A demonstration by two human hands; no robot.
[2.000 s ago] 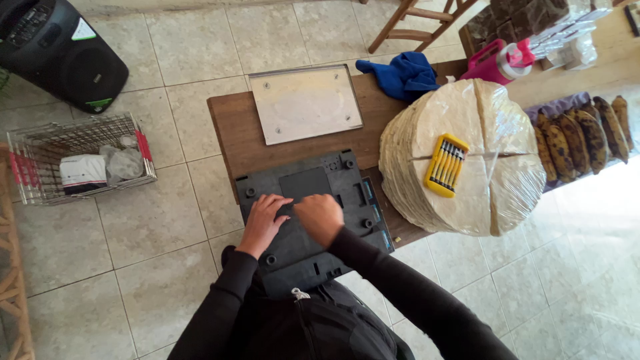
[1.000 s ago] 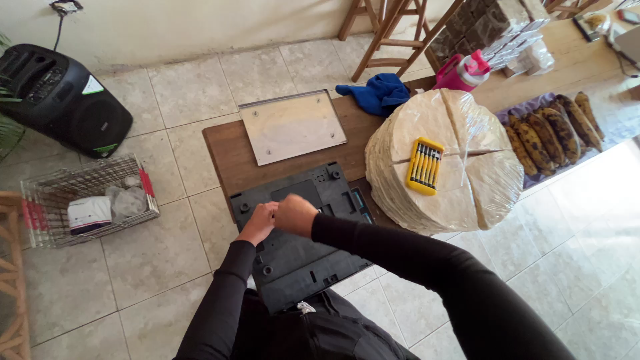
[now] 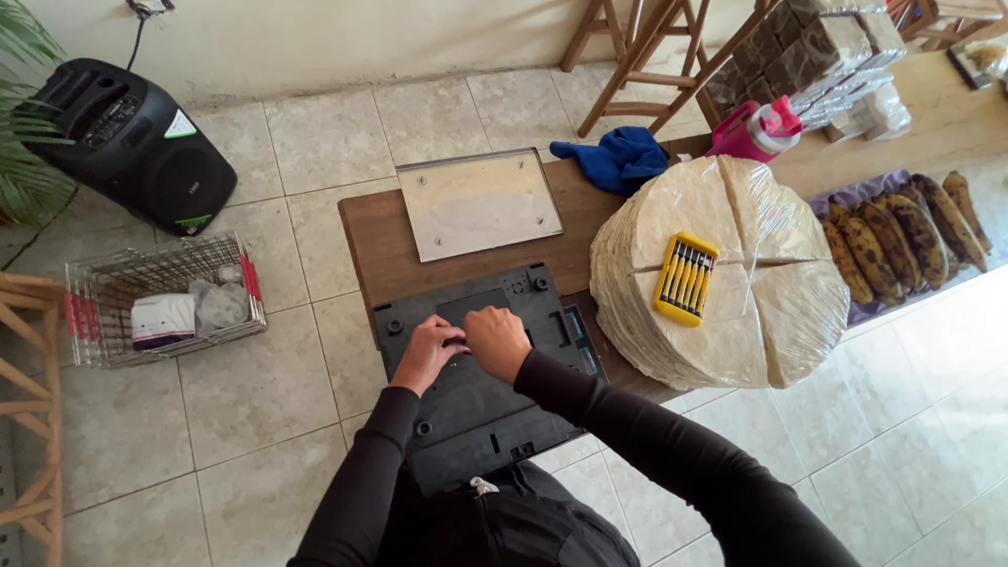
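A black plastic housing with round feet [image 3: 488,402] lies on the near end of the wooden table, its near edge against my body. Over its middle, my left hand [image 3: 429,352] has thumb and fingertips together at a small dark thing I cannot make out. My right hand [image 3: 498,340] is curled into a fist just beside it, the fingertips of both hands meeting; what it grips is hidden. Beyond the housing lies a flat metal panel [image 3: 482,206] with a screw or stud near each corner. A yellow case of precision screwdrivers [image 3: 685,279] rests on a plastic-wrapped stack of flatbreads [image 3: 709,346].
A blue cloth [image 3: 622,160], a pink tumbler [image 3: 757,134] and ripe plantains [image 3: 906,236] are on the tables, with wrapped brown blocks [image 3: 819,55] behind. Left on the floor stand a black speaker [image 3: 134,150] and a wire basket [image 3: 169,307]. Wooden stools [image 3: 642,79] stand behind.
Two seconds ago my hands were slightly apart over the housing; now they meet at its middle. The view has shifted somewhat.
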